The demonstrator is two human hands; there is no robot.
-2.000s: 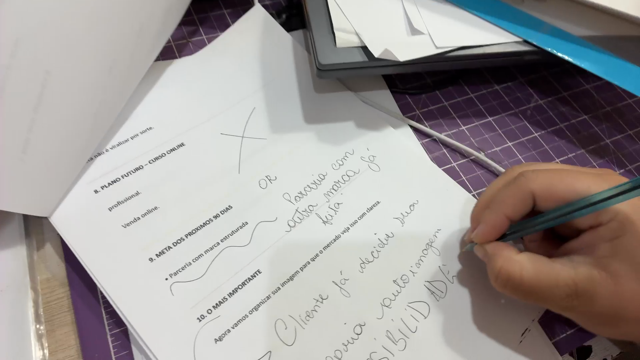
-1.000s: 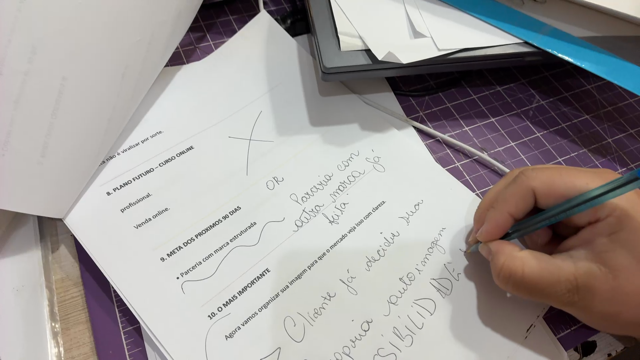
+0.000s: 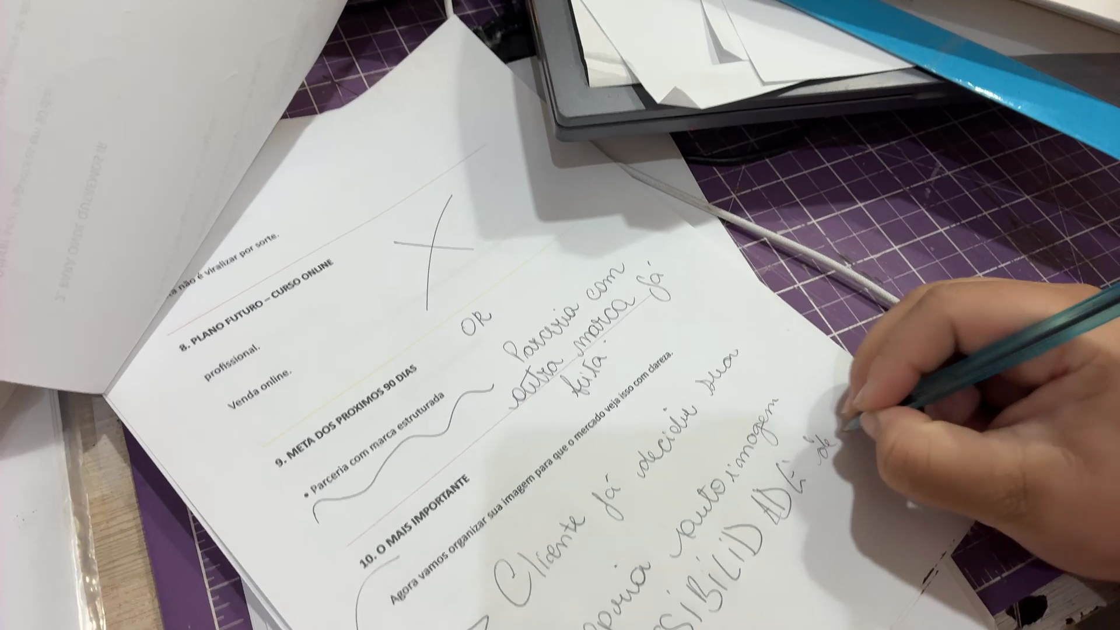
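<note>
My right hand (image 3: 989,429), at the right edge, grips a translucent teal pen (image 3: 1024,346) between thumb and fingers. The pen's tip touches the printed sheet (image 3: 367,184), just past a short handwritten word. That sheet bears printed lines, a drawn cross, a wavy underline and several lines of handwriting. It lies on other paper, whose edges show at the lower left. A turned-back page (image 3: 131,175) rises at the upper left, with faint print showing through. My left hand is out of view.
A dark-framed flat device (image 3: 612,122) holding loose white papers (image 3: 787,44) stands at the top. A blue strip (image 3: 971,70) crosses the upper right. A white cable (image 3: 787,245) runs over the purple gridded cutting mat (image 3: 840,175). Clear plastic (image 3: 74,525) lies at the left.
More handwriting has appeared beside the pen's tip, and my right hand has shifted slightly along the line with the pen still in it.
</note>
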